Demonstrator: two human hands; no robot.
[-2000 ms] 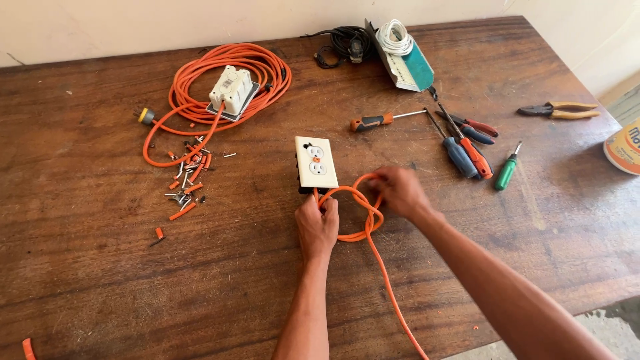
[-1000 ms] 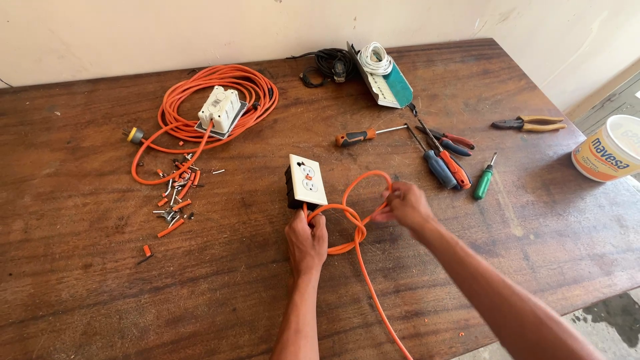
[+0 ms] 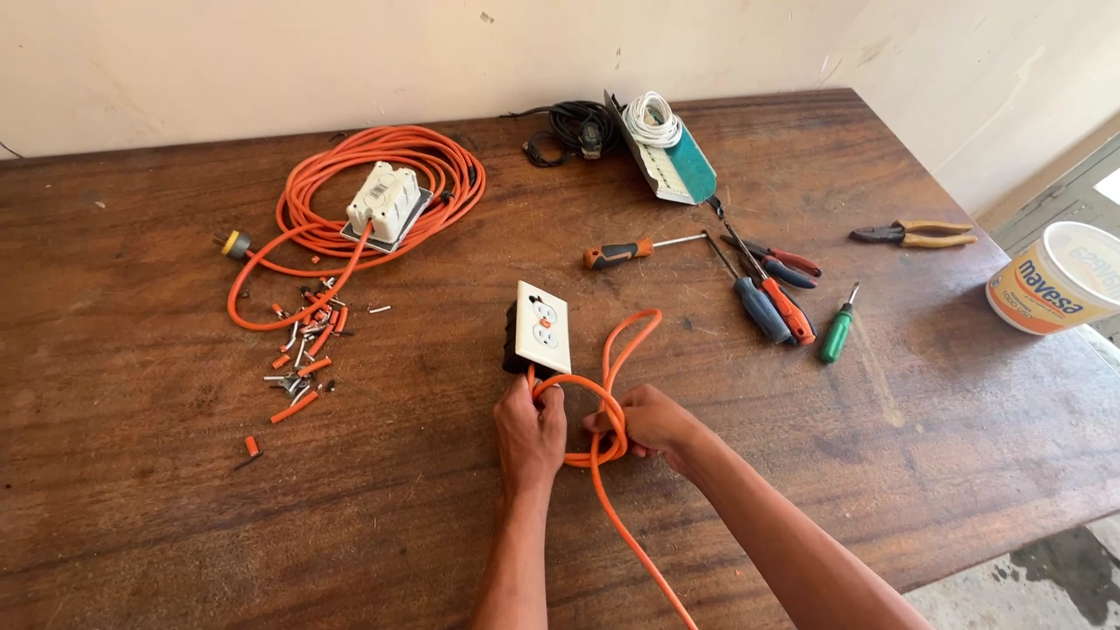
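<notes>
My left hand (image 3: 530, 429) grips the orange electrical cord (image 3: 643, 553) just below a duplex outlet box (image 3: 542, 328), which has a cream faceplate and a black body. Right of that hand the cord is looped around itself, and a narrow loop of it sticks up beyond the crossing. With its fingertips at the looped cord, my right hand (image 3: 652, 424) pinches it; the fingers are partly hidden behind the strands.
Behind lie a coiled orange cord (image 3: 297, 188) with a white outlet box (image 3: 385, 199), cut cord scraps (image 3: 319, 337), screwdrivers (image 3: 617, 254), combination pliers (image 3: 910, 234), a black cable (image 3: 577, 127), a white wire coil (image 3: 653, 120) and a plastic tub (image 3: 1054, 280).
My right hand has moved from the outer end of the loop down to the cord crossing, closer to my left hand. My left hand still holds the cord below the outlet box. The view has shifted.
</notes>
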